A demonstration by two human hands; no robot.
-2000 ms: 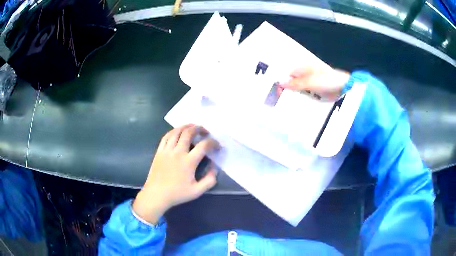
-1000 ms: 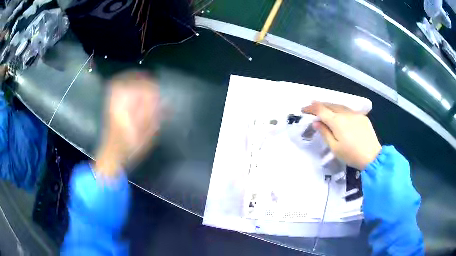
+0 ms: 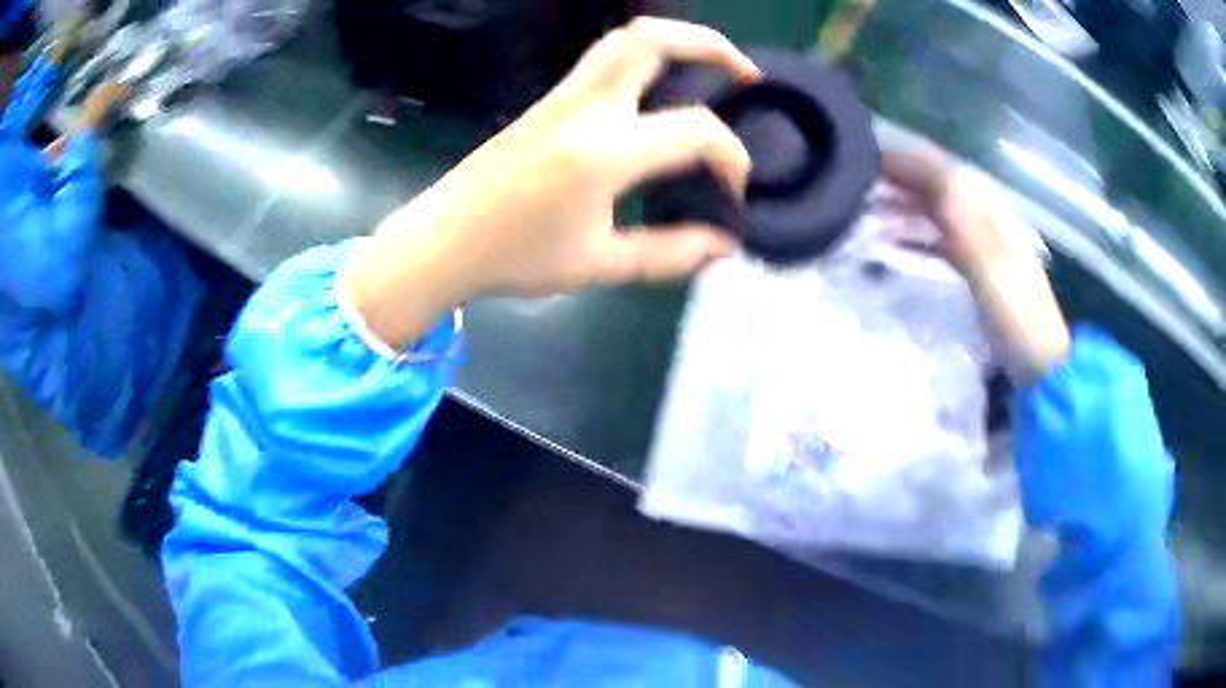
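My left hand holds a black blower fan raised over the far part of the white housing, its round hub facing up. My right hand is behind the fan at the housing's far right. Its fingertips are blurred and partly hidden by the fan, so I cannot tell whether they touch it. The white plastic housing lies on the bench on a white sheet, blurred. Housing and sheet are hard to tell apart.
A dark pile of stacked fans sits at the back of the glossy green bench. Another person's blue sleeve and hand are at the left, near clear plastic wrapping. A raised conveyor edge runs along the right.
My left hand has moved from the left bench area to above the housing and now has a black fan in it. My right hand has shifted slightly up. The whole view has turned and blurred.
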